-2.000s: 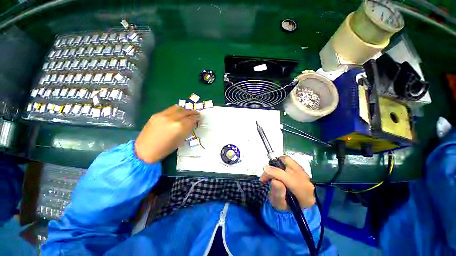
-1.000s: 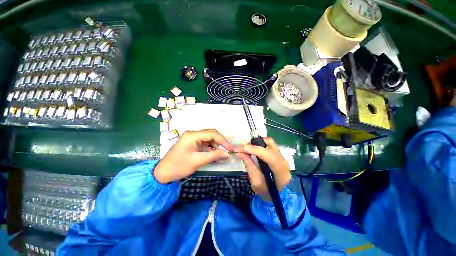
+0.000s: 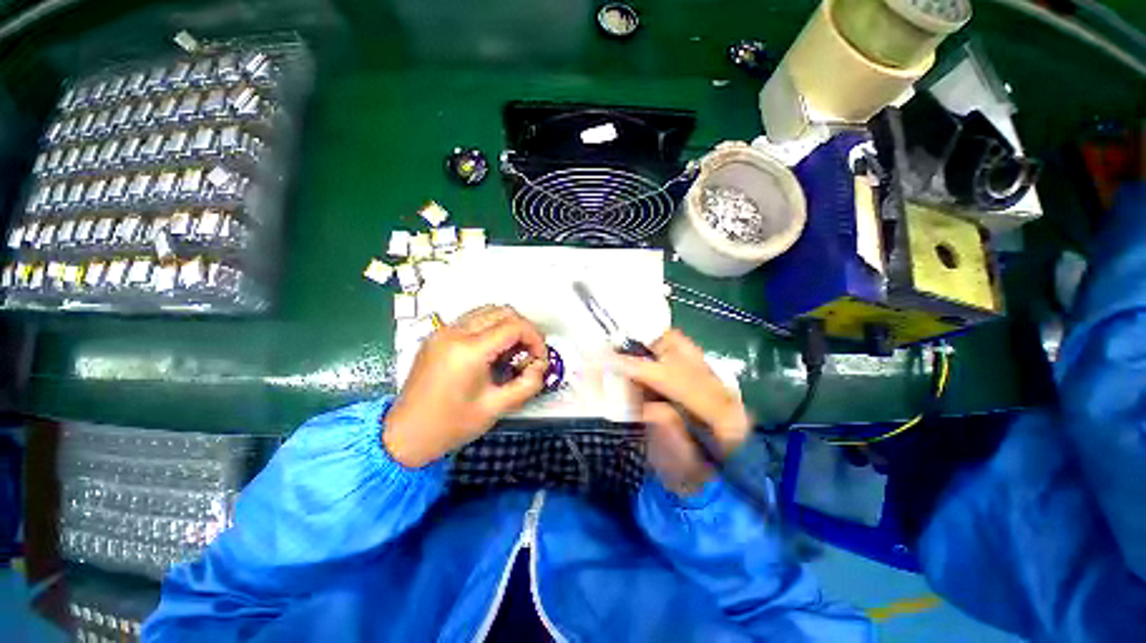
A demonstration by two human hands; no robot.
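Observation:
My left hand (image 3: 468, 377) is over the left part of the white work sheet (image 3: 603, 283). Its fingertips hold the dark round circuit board (image 3: 552, 368), partly hidden by the fingers; whether a cell is in the fingers cannot be told. My right hand (image 3: 689, 408), blurred, grips the soldering iron (image 3: 612, 329) by its black handle, the metal tip pointing up and left above the sheet, apart from the board. Loose silver-white battery cells (image 3: 422, 244) lie at the sheet's upper left corner.
A clear tray of cells (image 3: 151, 189) is at left. A fume fan (image 3: 593, 189) stands behind the sheet. The tip cleaner pot (image 3: 742, 211), tweezers (image 3: 723, 307) and blue-yellow soldering station (image 3: 867, 251) are right. Dark round pieces (image 3: 466, 166) lie behind. A person's blue sleeve (image 3: 1043, 452) is far right.
My hands came together over the sheet, then moved apart. The round board left the sheet and is now in my left fingertips. The iron swung up, then tilted left. More loose cells show at the sheet's corner.

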